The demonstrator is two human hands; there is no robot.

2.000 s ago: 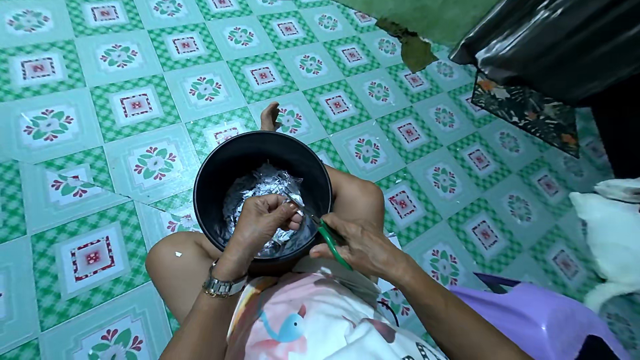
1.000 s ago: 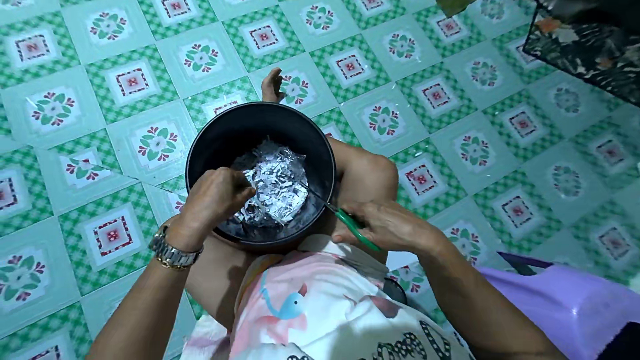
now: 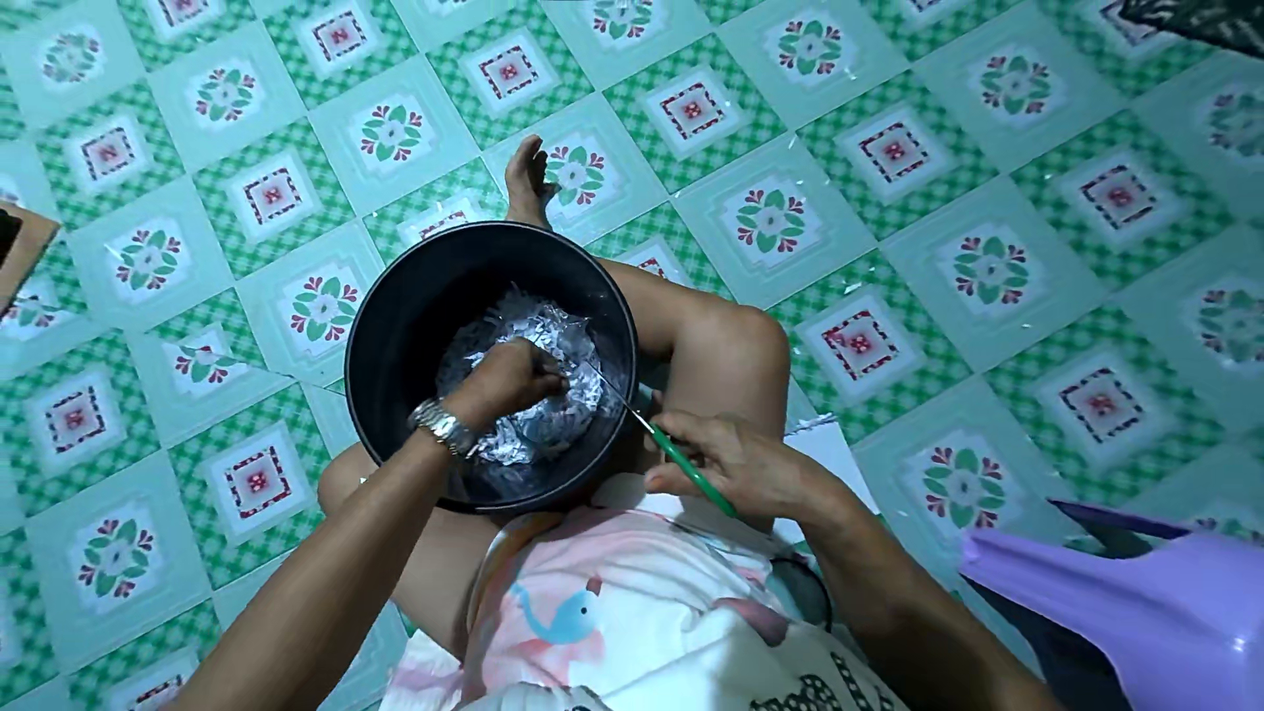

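A round black bucket (image 3: 395,449) stands between my bent legs, with crumpled, shredded silvery foil (image 3: 523,434) inside. My left hand (image 3: 515,380), with a metal watch at its wrist, is down in the bucket over the foil. Its fingers are curled; whether they pinch a piece cannot be told. My right hand (image 3: 726,454) holds green-handled scissors (image 3: 686,464) at the bucket's right rim. The thin metal blades cross the rim and point at the foil near my left hand. How far apart the blades are cannot be made out.
Patterned green and white floor tiles (image 3: 770,222) surround me. A purple plastic object (image 3: 1136,592) is at the lower right, and a white sheet (image 3: 834,459) lies beside my right leg. A brown-edged object (image 3: 25,247) shows at the left edge, a dark patterned cloth (image 3: 1205,22) at the top right.
My left hand was beside the scissor blades two seconds ago, then apart from them at the bucket's left; now it is lower over the foil. A larger foil piece seen one second ago no longer stands out.
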